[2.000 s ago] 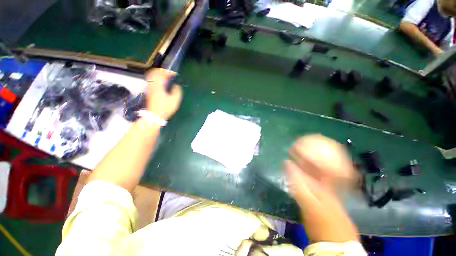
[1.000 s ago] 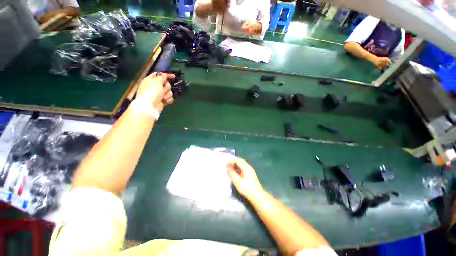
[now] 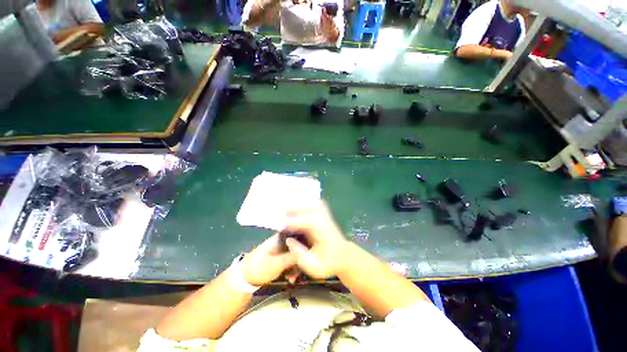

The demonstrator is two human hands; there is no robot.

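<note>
My left hand (image 3: 267,261) and my right hand (image 3: 317,240) are together in front of my body, just below the white sheets (image 3: 271,199). They are closed around a small black item, likely a power adapter (image 3: 291,238), mostly hidden by the fingers. The right hand overlaps the lower right part of the sheets and is slightly blurred. The white sheets lie flat on the green bench (image 3: 199,234). Loose black adapters with cords (image 3: 454,191) lie on the bench at the right.
Bagged adapters (image 3: 89,185) lie on a printed white board (image 3: 130,237) at left. The belt (image 3: 275,130) beyond carries scattered black adapters. A wood-edged table (image 3: 41,117) is at upper left. A blue bin (image 3: 550,309) is below the bench edge at right. People work across the line.
My left hand has come back from the belt's left end to my body. My right hand has moved down and left to meet it. The camera view has shifted.
</note>
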